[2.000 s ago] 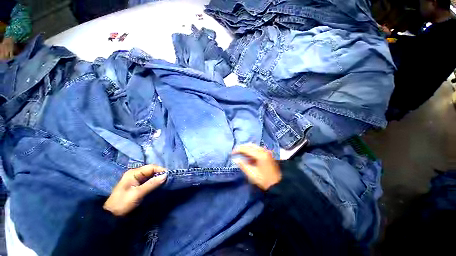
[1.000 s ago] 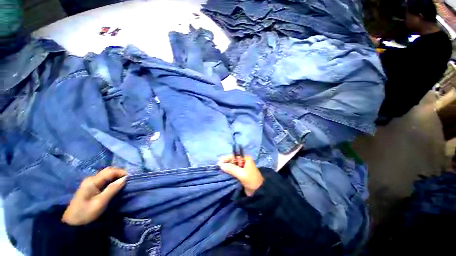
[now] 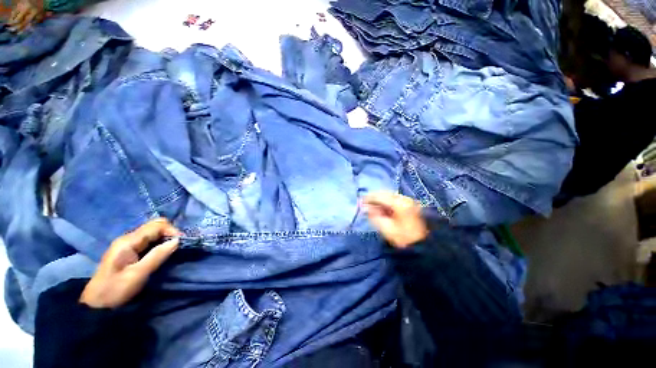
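Note:
A blue denim garment [image 3: 309,172] with faded patches lies spread in front of me. My left hand [image 3: 133,262] pinches its stitched seam edge [image 3: 277,235] between thumb and fingers at the left. My right hand [image 3: 395,218] is at the right end of this edge, fingers curled and slightly blurred; whether it touches the edge is hard to tell. The snips are not clearly visible in it. A cuff [image 3: 244,323] lies on the cloth below the edge, nearer my body.
Lighter denim garments [image 3: 496,136] are heaped at the right, with darker stacked denim [image 3: 453,29] behind. Greyer denim [image 3: 50,65] lies at the left. Small red bits [image 3: 198,22] lie on the white table [image 3: 252,27]. A person in black [image 3: 611,136] is at the far right.
The snips, seen in my right hand one second ago, no longer show clearly. My right hand has moved right and up. A cuff now shows below the edge.

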